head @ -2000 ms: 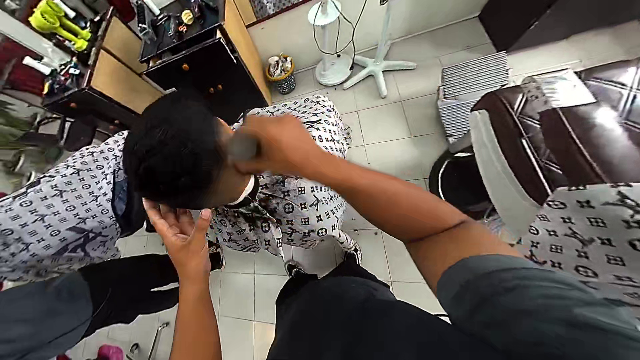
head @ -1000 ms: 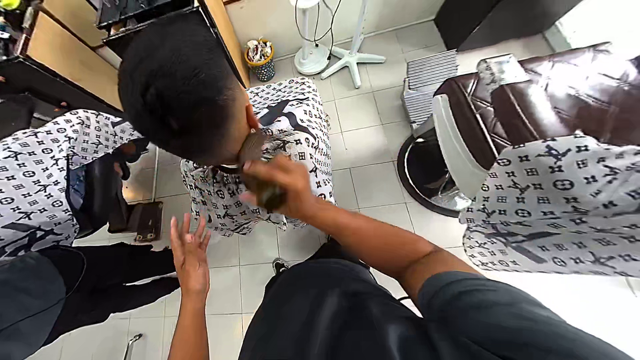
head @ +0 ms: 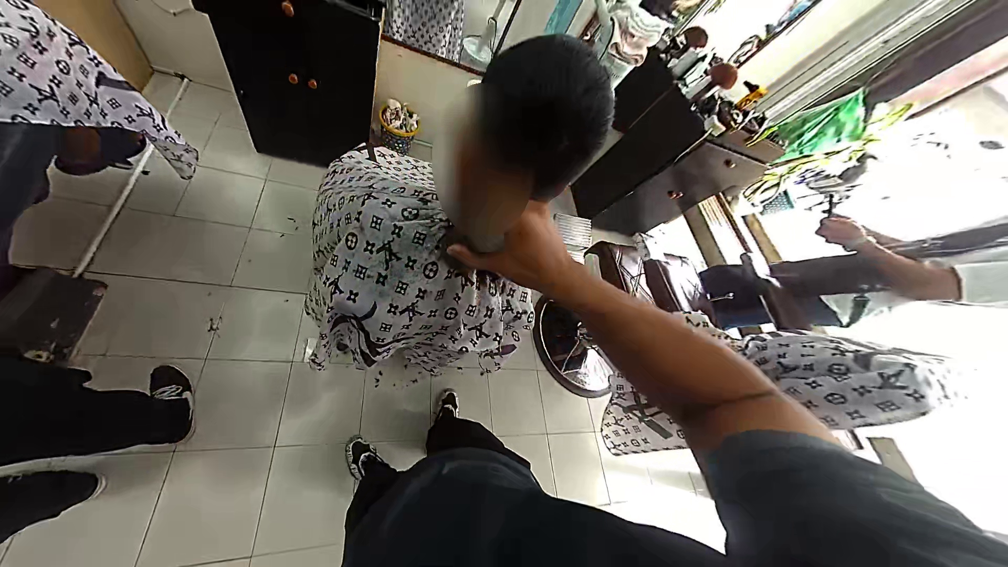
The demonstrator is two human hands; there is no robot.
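My right hand [head: 526,250] reaches in from the lower right, its fingers closed around a motion-blurred brush [head: 487,197] in front of the face and neck of a seated person. That person's short black hair [head: 551,102] faces me from above, and part of the face is hidden by the blur. A white barber's cape [head: 394,260] with a dark monogram pattern drapes over the body down towards the floor. My thumb lies close to the upper part of the cape. My left hand is out of the view.
A patterned basket [head: 398,130] of crumpled tissues stands beside a black cabinet [head: 307,87]. Brown padded chairs [head: 669,279] and a round metal chair base [head: 575,346] are right of the cape. Another person's legs [head: 102,417] are at left; a person's hand [head: 843,232] shows far right. Hair clippings dot the tiles.
The view has swung strongly. My left hand, open beside the seated person's head earlier, has left the view. My right hand has stayed near the head and neck with the brush.
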